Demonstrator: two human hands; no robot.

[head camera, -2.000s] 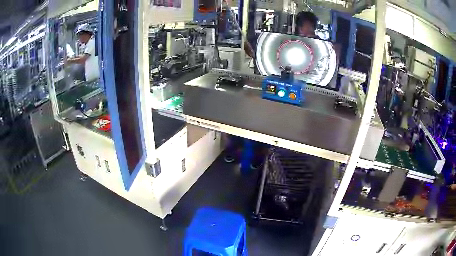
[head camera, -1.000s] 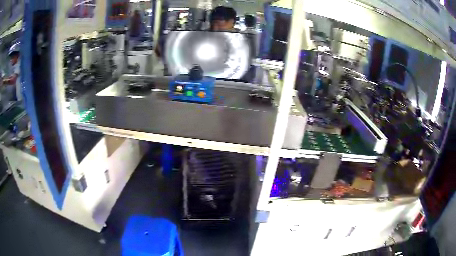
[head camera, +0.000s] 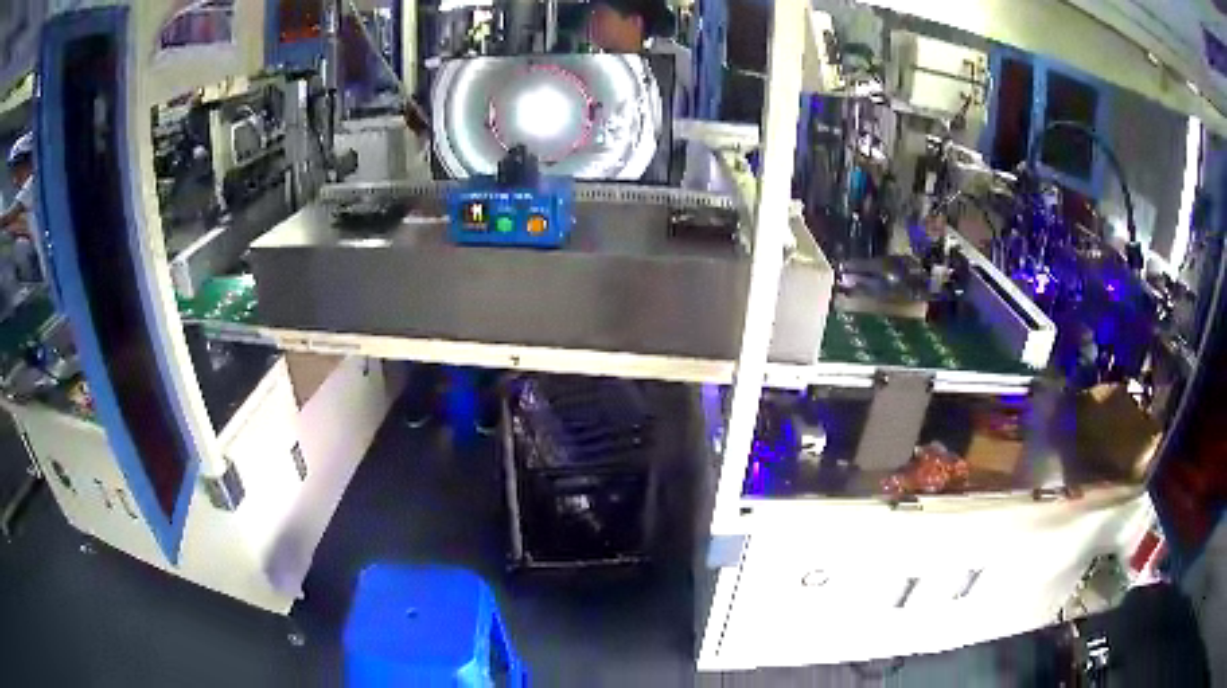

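Observation:
Neither of my hands is in the picture. A blue control box (head camera: 510,215) with a small display and green and orange buttons sits on the long metal cover (head camera: 498,298). A dark round block (head camera: 517,167) stands on the box. Behind it, the inspection monitor (head camera: 549,118) shows bright grey-white rings with a red circle. Small parts lie in rows on the green conveyor belt (head camera: 888,341) at the right; a shorter green belt (head camera: 219,298) shows at the left.
A blue stool (head camera: 417,626) stands on the floor in front. A black rack (head camera: 579,470) is under the bridge. A cream post (head camera: 767,269) and a blue-framed door (head camera: 119,269) stand upright. A person (head camera: 623,24) is behind the monitor. Reddish parts (head camera: 928,470) lie below the right belt.
The view has turned right, so the box, monitor and stool sit further left. The monitor's red circle was absent one second ago and shows again now.

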